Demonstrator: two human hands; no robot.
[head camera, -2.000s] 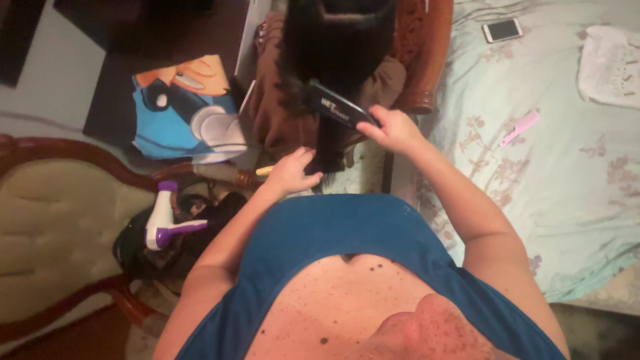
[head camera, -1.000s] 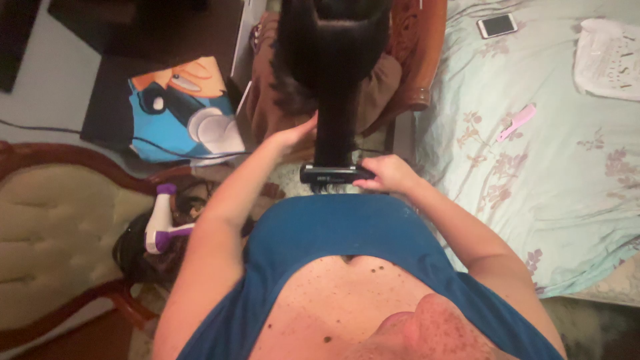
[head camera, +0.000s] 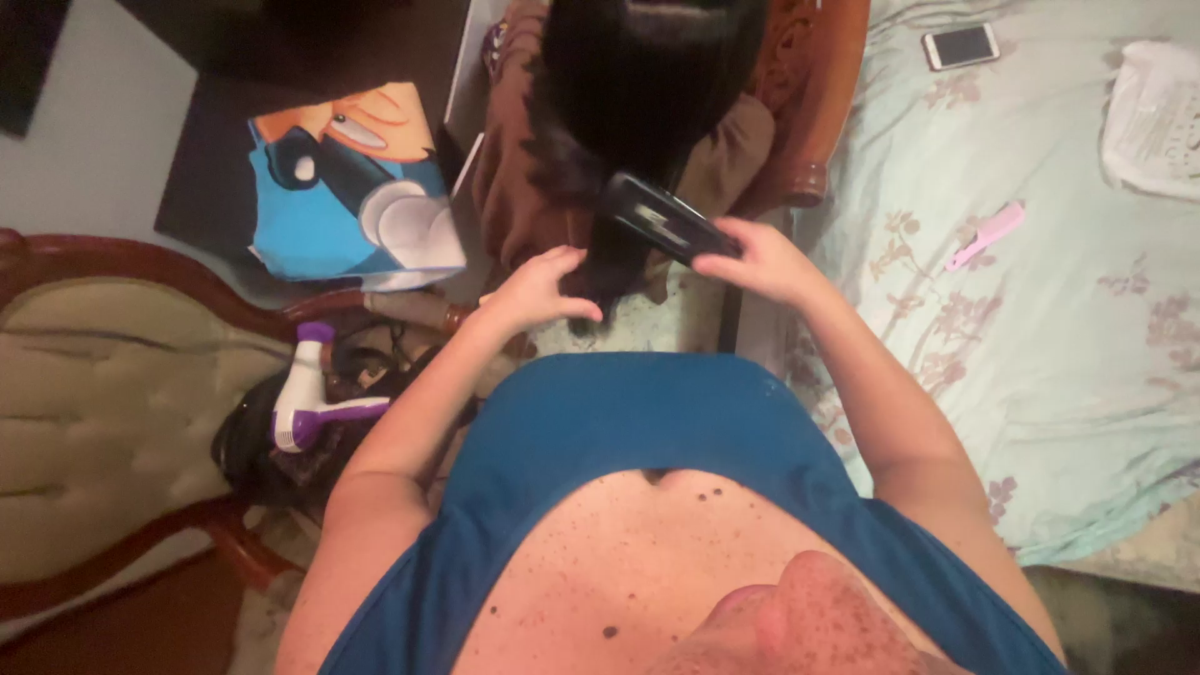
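Observation:
A seated person's long dark hair (head camera: 647, 103) hangs down in front of me at the top centre. My right hand (head camera: 764, 261) is closed around the end of a black hair-straightening tool (head camera: 664, 220), whose far end lies against the hair. Whether its plates are clamped on any hair cannot be told. My left hand (head camera: 548, 291) is just left of the lower hair, fingers apart and thumb pointing right, with nothing seen in its grasp. The tips of the hair hang between my two hands.
At right, a bed with a floral sheet (head camera: 1059, 394) holds a phone (head camera: 962, 47), a pink comb (head camera: 986, 234) and a white bag (head camera: 1153, 122). At left are a padded chair (head camera: 112, 403), a white and purple hair dryer (head camera: 305, 398) and a printed blue and orange item (head camera: 328, 206).
The black tool in my right hand has moved from the lower ends of the hair up to higher on it, and it is now tilted. My left hand has come down beside the hair.

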